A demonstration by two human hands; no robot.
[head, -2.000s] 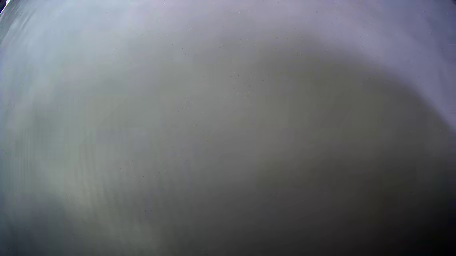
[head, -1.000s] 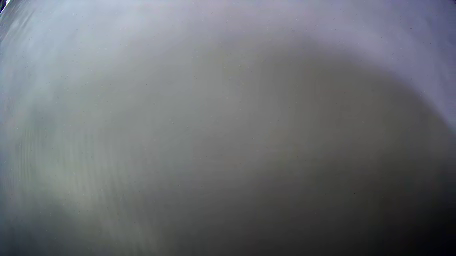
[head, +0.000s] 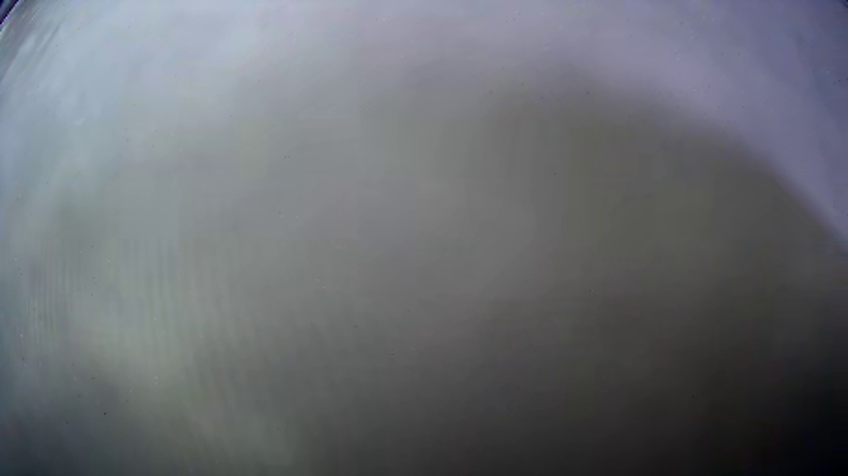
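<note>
A blurred grey-green surface fills nearly the whole head view, very close to the lens and out of focus. It is darker toward the bottom right and has faint vertical ripples at the lower left. What it is cannot be told. Neither my left hand nor my right hand can be made out. No garment, tag or tool can be seen.
A paler, lilac-grey blurred area curves across the top and upper right, with a soft edge against the darker surface. Nothing else can be made out.
</note>
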